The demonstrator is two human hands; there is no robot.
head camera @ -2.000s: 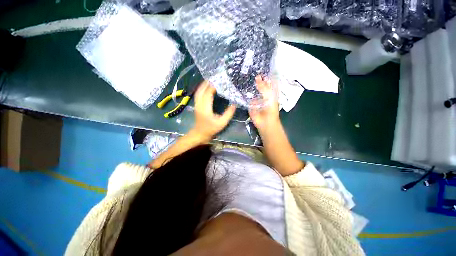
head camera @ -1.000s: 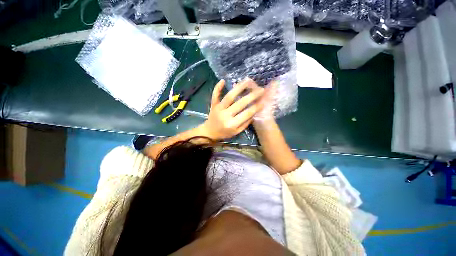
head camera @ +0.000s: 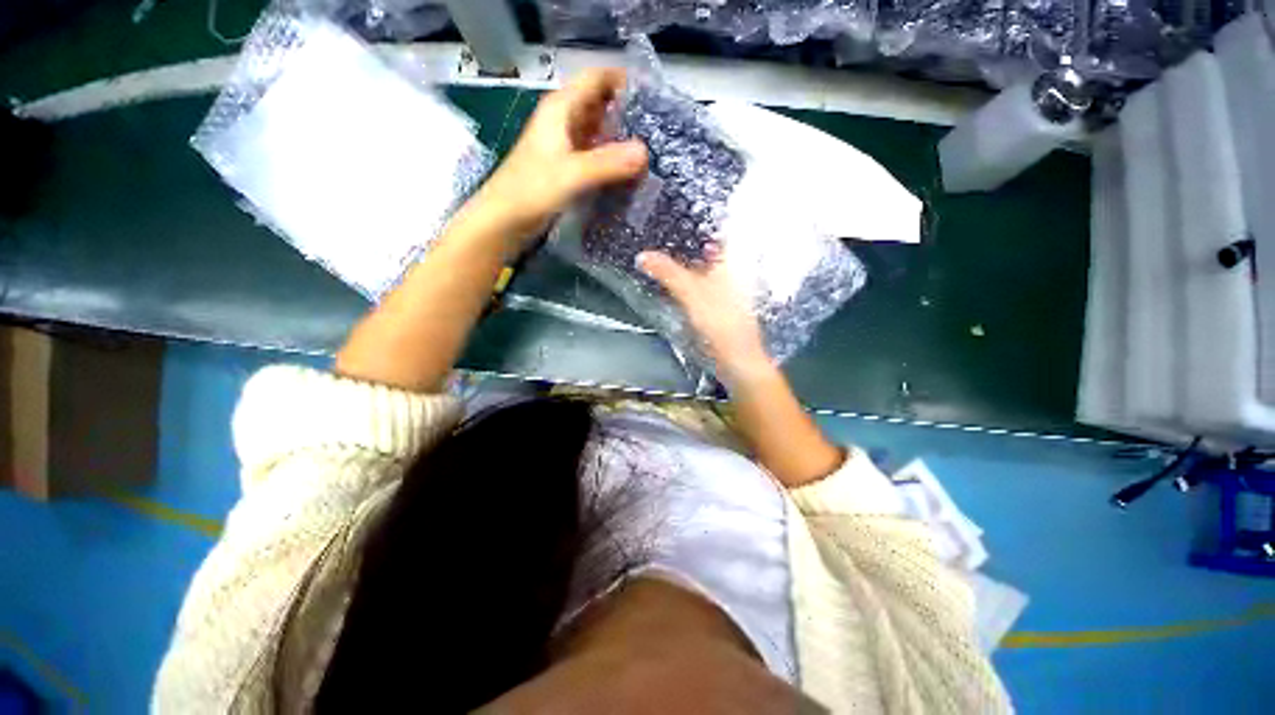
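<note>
A clear bubble bag [head camera: 685, 168] with a dark unit inside lies over the green bench in front of me. My left hand [head camera: 573, 157] is on its upper left edge, with fingers and thumb around that edge. My right hand [head camera: 706, 296] holds its lower side, thumb on top. The bag's loose end spreads to the lower right beside my right hand. The pliers are mostly hidden behind my left forearm; a bit of yellow handle [head camera: 501, 284] shows. A thin whitish strap [head camera: 580, 316] lies below the bag.
A stack of empty bubble bags [head camera: 336, 154] lies at left. White sheets [head camera: 825, 175] lie right of the bag. Shiny bagged units [head camera: 923, 31] line the far side behind a pale rail [head camera: 140, 81]. Foam trays [head camera: 1175, 252] stand at right, a foam block with a metallic-topped item [head camera: 1065, 95] beside them.
My left hand has moved up and left from beside my right hand to the bag's upper left edge. The bag is now folded smaller around the unit and turned, uncovering more white sheet.
</note>
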